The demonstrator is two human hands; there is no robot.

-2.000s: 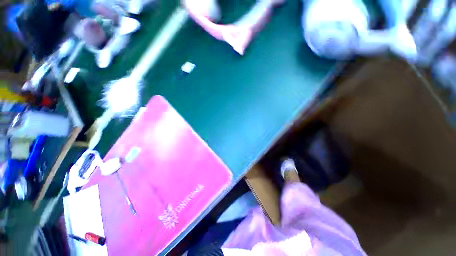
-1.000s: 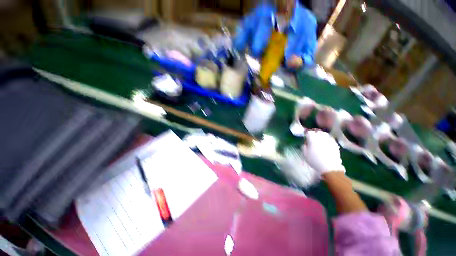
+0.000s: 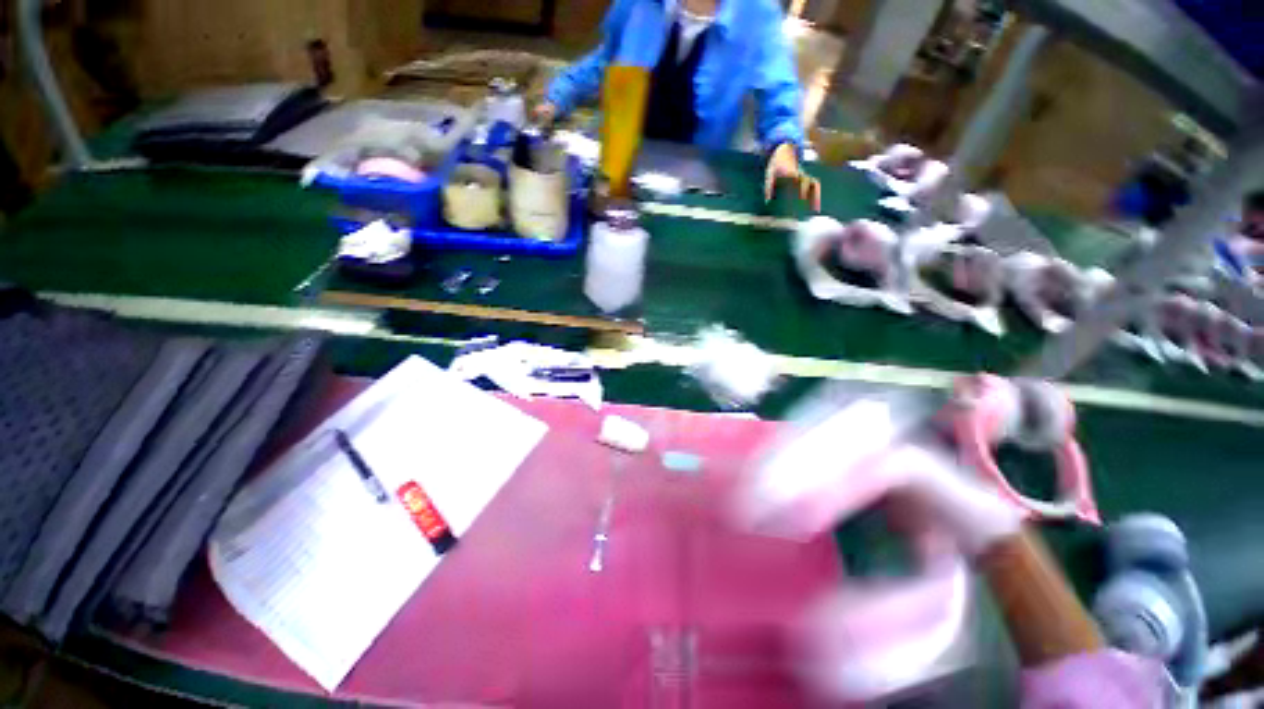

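Observation:
My right hand point(image 3: 957, 506), in a white glove with a pink sleeve, is blurred at the right of the pink mat point(image 3: 721, 568). It holds the white cat-ear headphones point(image 3: 887, 630), also blurred, with pale pink parts showing, over the mat's right edge. My left hand is not in view. A swab point(image 3: 604, 533) with a white block point(image 3: 622, 434) at its end lies on the mat. A white record sheet point(image 3: 333, 554) lies at the mat's left with a dark pen point(image 3: 362, 465) and a red marker point(image 3: 424, 517) on it.
Dark grey sheets point(image 3: 180, 457) are stacked at left. A blue tray point(image 3: 555, 238) and white bottle point(image 3: 616, 263) stand behind. Pink headphones point(image 3: 1069, 464) and blue-grey headphones point(image 3: 1151, 596) lie at right, headphone rows point(image 3: 957, 277) beyond. A person in blue point(image 3: 756, 69) is across the bench.
The view has swung from the bench's right end to the mat and the tray. My gloved right hand has come back from the headphone row towards the mat with white headphones in it.

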